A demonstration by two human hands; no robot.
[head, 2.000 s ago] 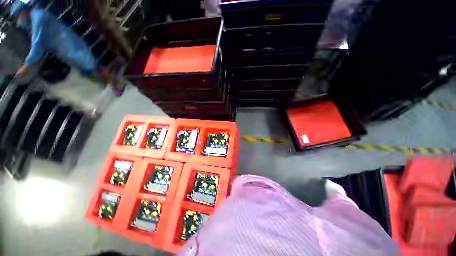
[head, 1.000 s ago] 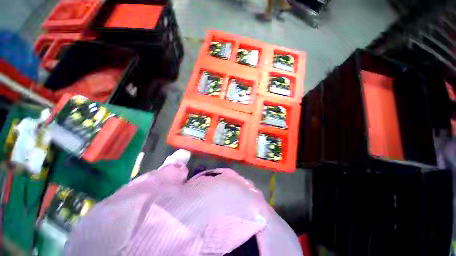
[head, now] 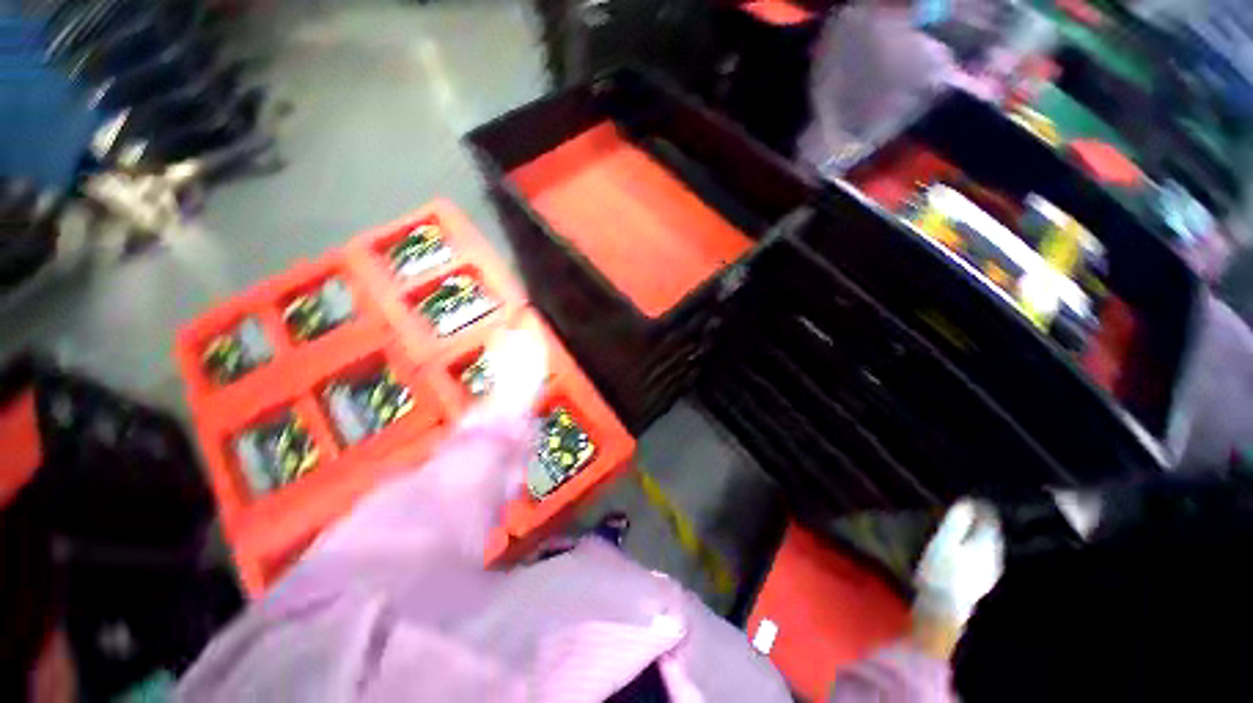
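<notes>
Red-orange foam trays (head: 206, 398) lie together on the left, with a circuit board (head: 368, 398) in each visible pocket, dark with yellow and grey parts. My left hand (head: 520, 364), white-gloved and blurred, is over the right part of the trays and partly covers one board; its fingers are unclear. My sleeve hides the near pockets. My right hand (head: 959, 560), also white-gloved, is at the lower right above a low black bin with a red foam bottom (head: 825, 618). Its fingers look bent; whether it holds anything is unclear.
A black bin with red foam lining (head: 625, 213) stands beside the trays. Stacked black bins (head: 852, 357) stand right of it, the top one holding boards (head: 1003, 254). Another person's pink sleeve (head: 1223, 378) is at the right edge. Dark bins (head: 124, 508) stand lower left.
The view has swung, and the trays now lie to the left. The green bench at the left is out of that place. My left hand now lies over the trays, and my right hand has come into view.
</notes>
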